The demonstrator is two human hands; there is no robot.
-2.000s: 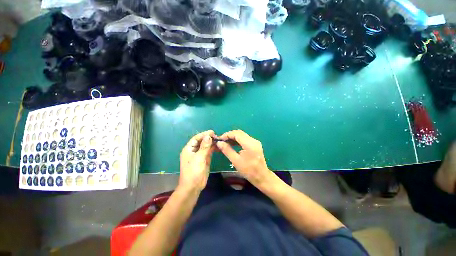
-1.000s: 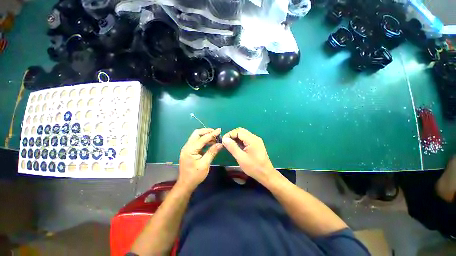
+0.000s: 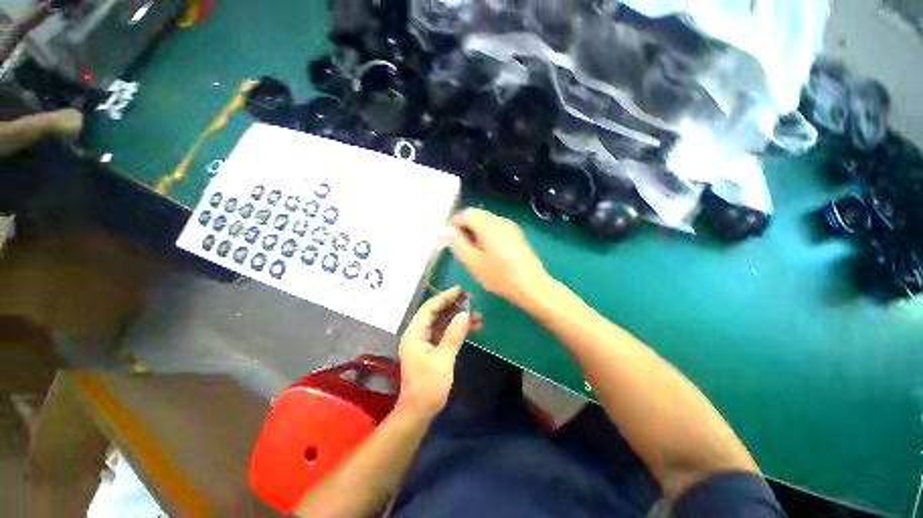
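Note:
My left hand [image 3: 430, 354] is at the bench's near edge, its fingertips closed on a small dark round module [image 3: 465, 304], mostly hidden by the fingers. My right hand [image 3: 501, 258] is above and to the right of it, its fingertips at the right edge of the white parts tray [image 3: 354, 162]. Whether the right fingertips hold anything is too small to tell. The tray has rows of dark discs [image 3: 301, 228] in its lower and left part. A pale ring [image 3: 405, 150] lies at its far edge.
Black housings [image 3: 562, 190] and shiny black domes [image 3: 613, 218] lie behind the tray, with plastic film [image 3: 698, 167] through the pile. More black housings [image 3: 848, 214] are at the right. A red stool [image 3: 314, 440] is below the bench. Another person's hand [image 3: 46, 126] shows at the far left.
The view has swung left, so the tray sits nearer the middle. My hands have moved apart; the right one has moved to the tray's right edge. The left one keeps the small module.

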